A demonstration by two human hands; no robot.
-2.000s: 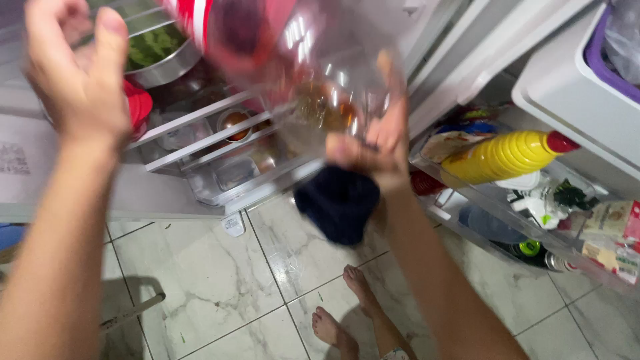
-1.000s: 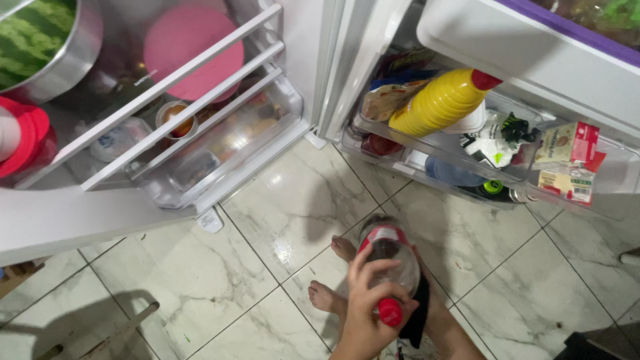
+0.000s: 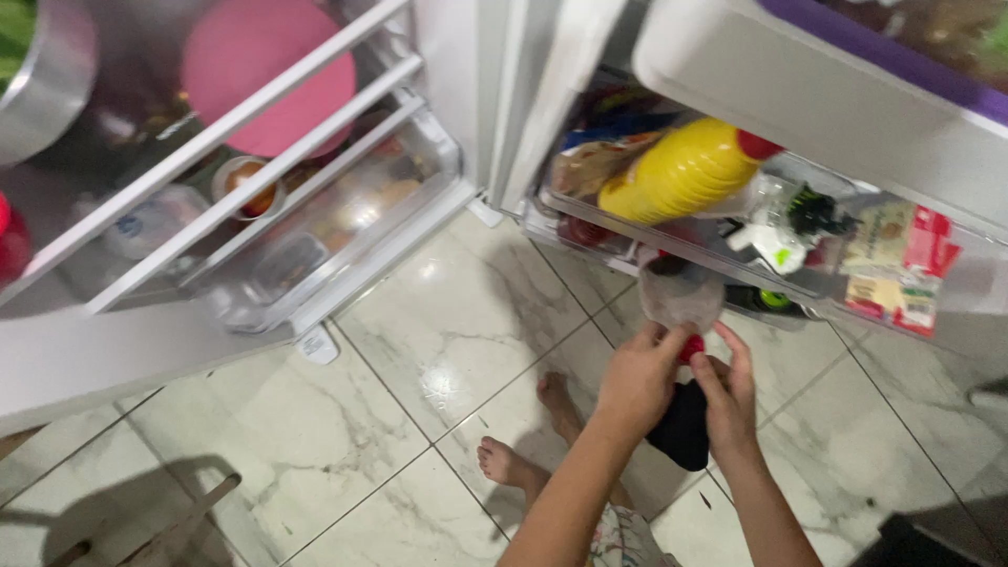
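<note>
A clear plastic bottle [image 3: 680,295] with a red cap [image 3: 691,348] is between my two hands, low beside the fridge door shelves. My left hand [image 3: 647,370] grips the bottle around its neck, fingers against the cap. My right hand [image 3: 728,386] has its thumb and fingers at the cap from the other side; whether it grips the cap or only touches it, I cannot tell. A black cloth [image 3: 683,429] hangs beneath, between the hands. The far end of the bottle is blurred near the lowest door shelf.
The open fridge door shelf [image 3: 709,248] holds a yellow bottle [image 3: 677,169] and several packets. Left is the fridge interior, with a pink round lid [image 3: 268,75], a metal pot [image 3: 59,79] and a clear drawer [image 3: 346,228]. Bare feet [image 3: 504,461] stand on the tiled floor [image 3: 378,441].
Two seconds ago my hands were apart, the bottle raised before the fridge. Since a second ago, the bottle and both hands have moved right, to beside the low door shelves.
</note>
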